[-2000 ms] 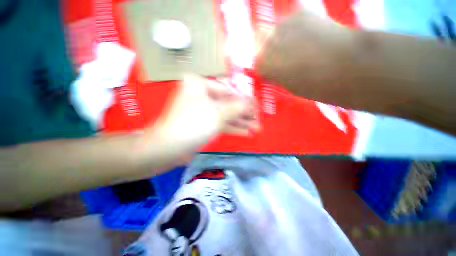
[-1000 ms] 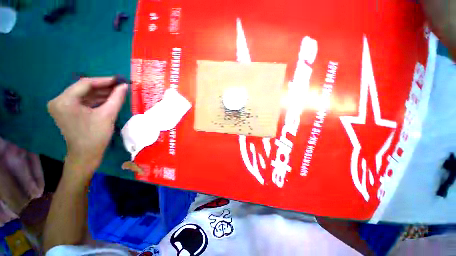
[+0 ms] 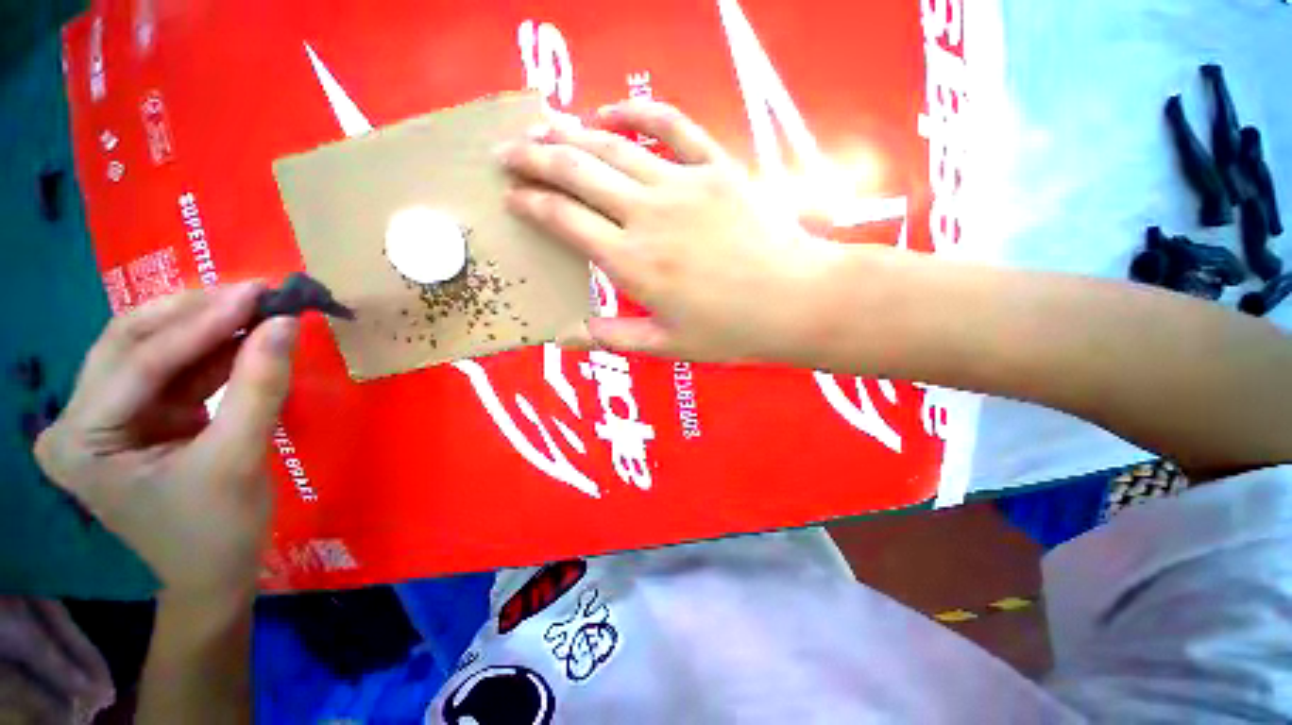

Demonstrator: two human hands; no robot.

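Observation:
My left hand (image 3: pixel 177 411) pinches a small dark part (image 3: pixel 301 296) between thumb and fingertips, just over the left edge of the tan cardboard pad (image 3: pixel 340 184). My right hand (image 3: pixel 673 241) lies spread, palm down, over the pad's right edge; no thing shows in it, though what is under the palm is hidden. A white round disc (image 3: pixel 427 245) lies on the pad, with tiny brown-gold fittings (image 3: pixel 468 302) scattered beside and below it. A bit of white wipe (image 3: pixel 217 402) shows behind my left hand.
The pad lies on the red printed carton sheet (image 3: pixel 709 489). Several black tubular pieces (image 3: pixel 1199 159) lie on the white sheet (image 3: pixel 1056 184) at right. Dark parts (image 3: pixel 51 193) lie on the green bench at left. Blue crates (image 3: pixel 305 680) are below the bench.
My left hand, with the dark part, has moved from the green surface at left to the pad's edge. My right hand has come into view and onto the pad. The pad now sits tilted.

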